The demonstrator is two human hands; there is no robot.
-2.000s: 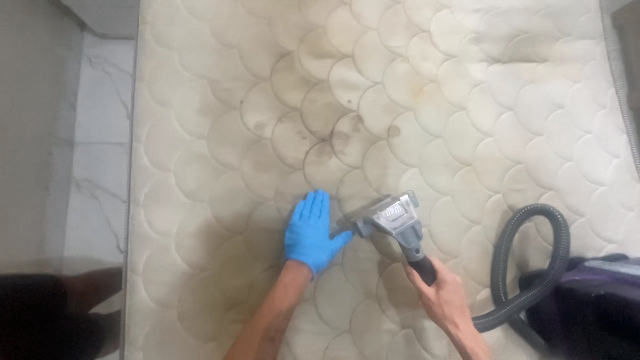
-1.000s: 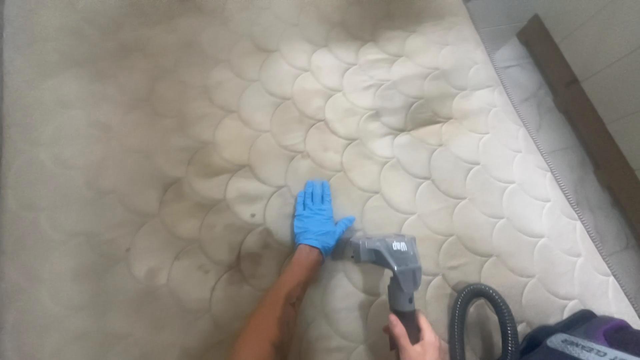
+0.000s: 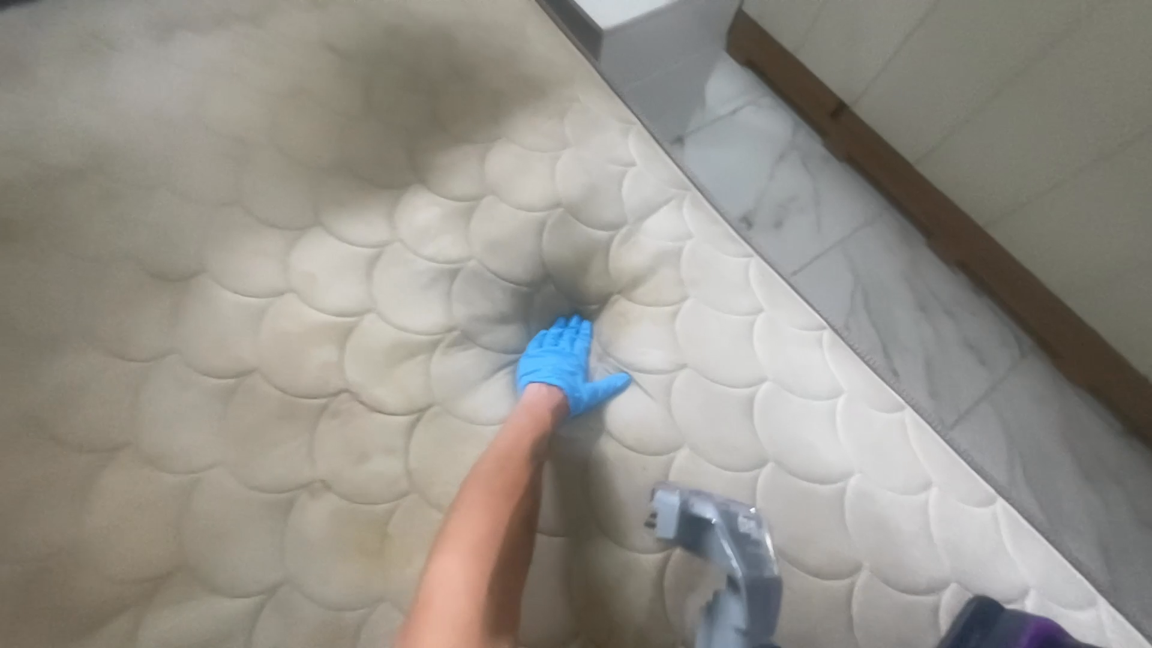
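My left hand, in a blue disposable glove, presses flat on the quilted mattress, thumb out to the right and nothing held. The fabric dips and creases around it. Below and right of the glove is the grey upholstery nozzle of an extraction cleaner, with a clear plastic front. Its lower part runs off the bottom edge of the view. My right hand is out of view, so its grip on the handle is hidden. Brownish and grey stains mark the cream scallop-stitched cover.
The mattress edge runs diagonally down the right side. Beyond it lie marble-look floor tiles, a brown baseboard along a pale wall, and a white and grey block-like object at the top. A dark and purple object shows at the bottom right.
The view has swung a lot towards the mattress edge. The nozzle, beside my glove a second ago, is now apart from it. My right hand, seen on the handle before, has left the view.
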